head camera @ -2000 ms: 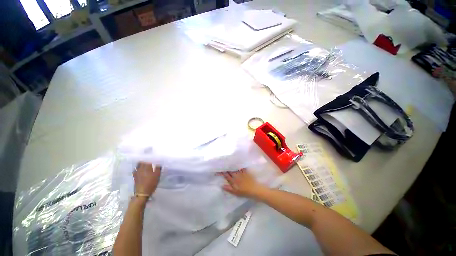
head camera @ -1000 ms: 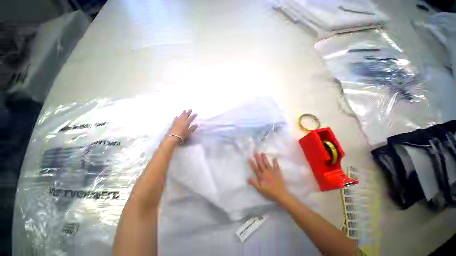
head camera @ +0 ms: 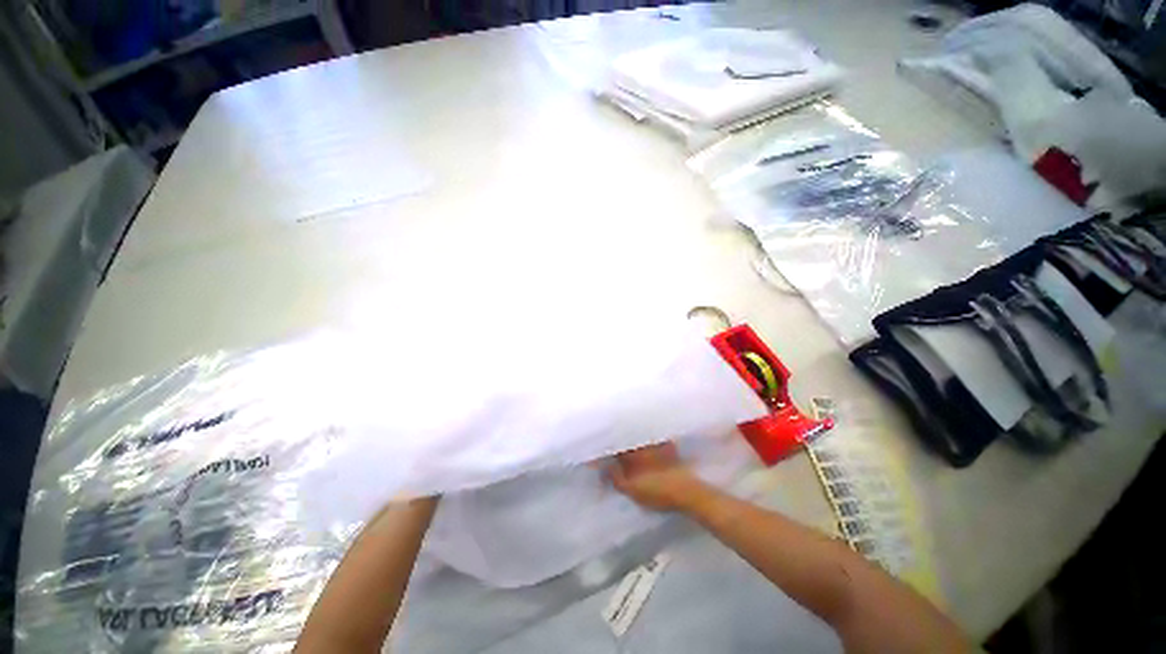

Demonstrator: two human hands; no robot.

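White tissue paper (head camera: 550,403) is lifted and folded over a pale bundle directly in front of me. My left hand (head camera: 412,506) is mostly under the tissue's lower left edge; only the wrist and forearm show clearly. My right hand (head camera: 650,475) is at the tissue's lower edge, its fingertips partly covered, so its hold cannot be told. A narrow white tag (head camera: 632,595) with black print lies below the bundle. The red tape dispenser (head camera: 772,396) stands right of the tissue, whose corner overlaps it slightly.
Clear printed polybags (head camera: 166,511) lie at left. Barcode stickers (head camera: 847,492) lie beside the dispenser. A black-trimmed handbag (head camera: 985,345) lies at right, near another clear polybag (head camera: 844,205). A white sheet stack (head camera: 716,83) is at the far side. A second red object (head camera: 1064,174) is farther right.
The tissue has been raised and folded over, now covering my left hand and part of my right. The view has tilted up, showing more of the far table.
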